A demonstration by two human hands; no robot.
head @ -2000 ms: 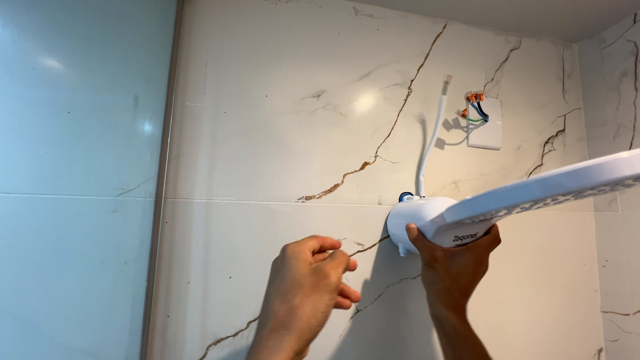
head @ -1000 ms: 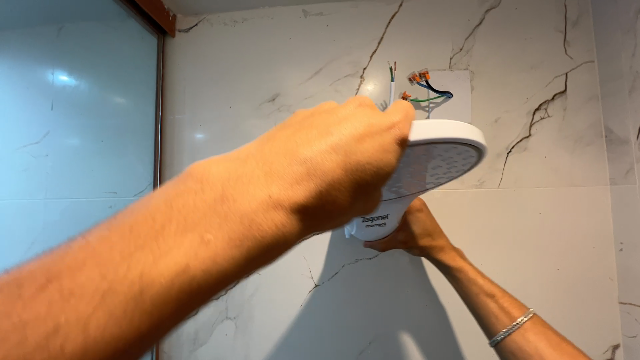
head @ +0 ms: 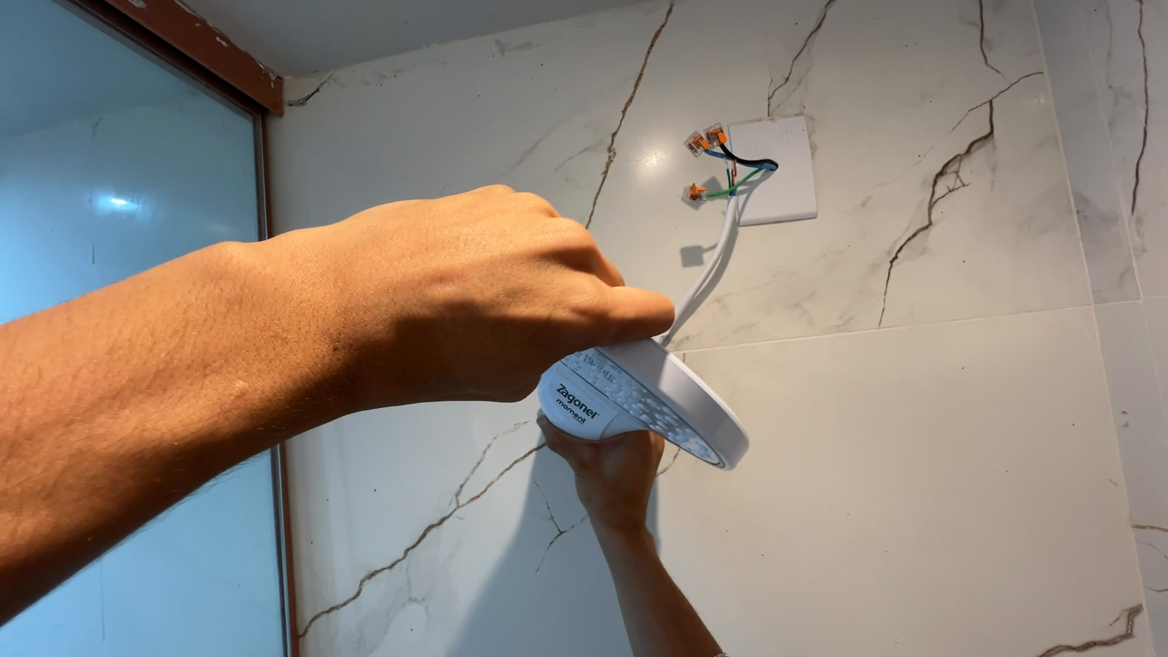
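Note:
A white Zagonel electric shower head (head: 698,401) is tilted against the tiled wall, its perforated face toward me. From below, my right hand (head: 607,465) grips its body. My left hand (head: 493,292) reaches across from the left at the upper side of the shower head; its fingertips are hidden, so its hold cannot be made out. A white cable (head: 716,265) rises from behind the shower head toward a white wall plate (head: 789,192). Blue, black and green wires come out of the plate and end in clear wire connectors (head: 715,137) with orange levers.
A glass panel (head: 137,228) in a brown frame (head: 210,46) stands at the left. Marble-look tiles (head: 912,474) with brown veins cover the wall behind the shower head. The ceiling (head: 401,27) shows at the top.
My left hand has moved from beside the shower body to its upper side. The shower head's round end pointed right two seconds ago and now tilts down. The cable's free upper end now reaches the wires.

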